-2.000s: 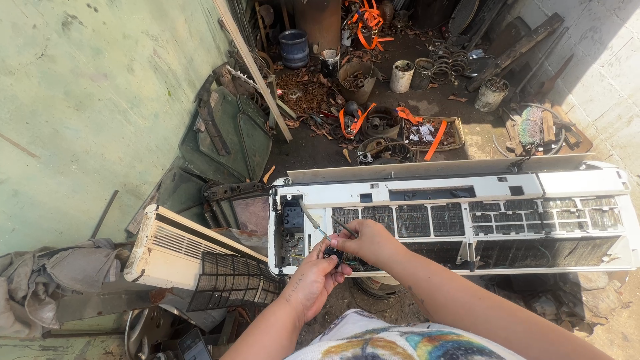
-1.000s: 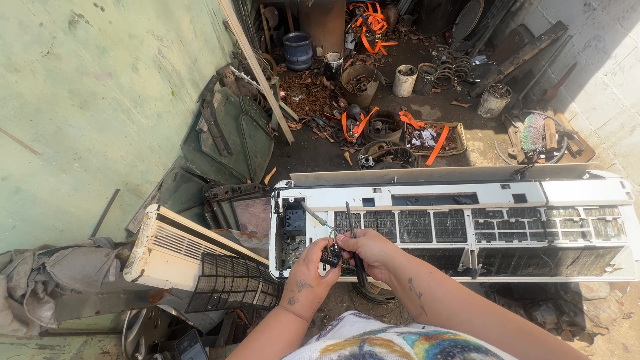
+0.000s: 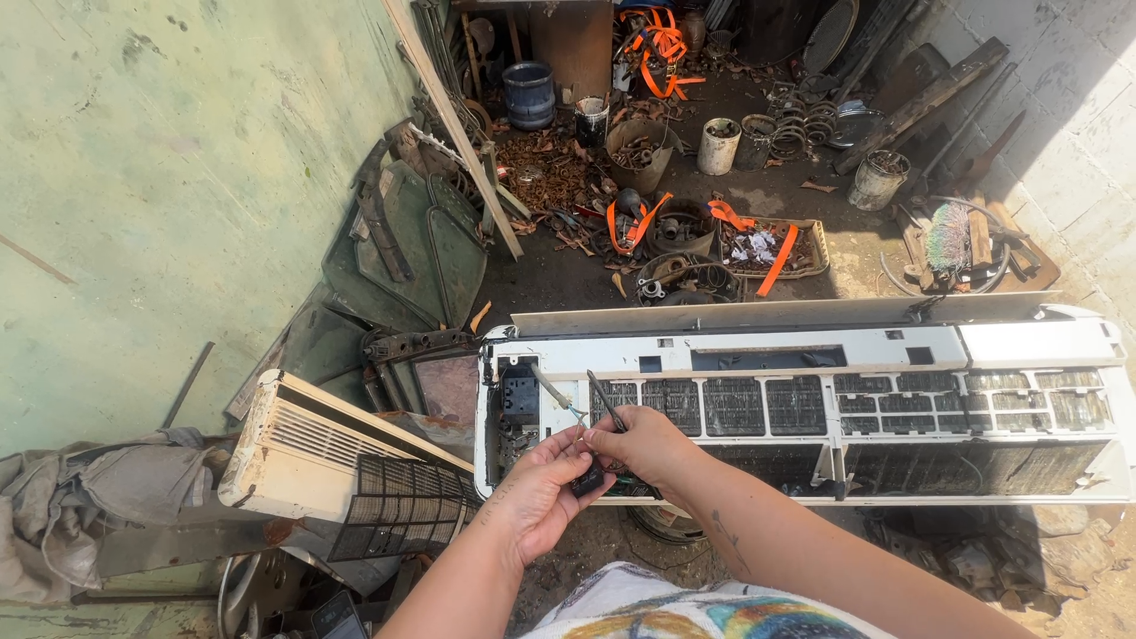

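A long white indoor air conditioner unit (image 3: 896,350) lies across the view in front of me, its filter grids and left-end compartment exposed. My left hand (image 3: 552,488) holds a small black electrical part (image 3: 587,477) near the unit's lower left side. Close against it, my right hand (image 3: 635,444) pinches thin wires at the fingertips and has a slim dark tool (image 3: 605,399) in its grip, pointing up and left; its kind is unclear. A grey cable (image 3: 552,388) with split, coloured wire ends runs from the compartment down to my fingers.
A cream louvred panel (image 3: 306,439) and a black mesh filter (image 3: 404,510) sit at left. Beyond the unit stand scrap-filled buckets (image 3: 641,153), a shallow crate (image 3: 821,251) and orange straps (image 3: 661,53). A wooden plank (image 3: 453,124) leans near the green wall.
The dark tool, upright a second ago, now tilts up and left in my right hand. My fingers have closed in on the wires, and the black part sits lower in my left hand.
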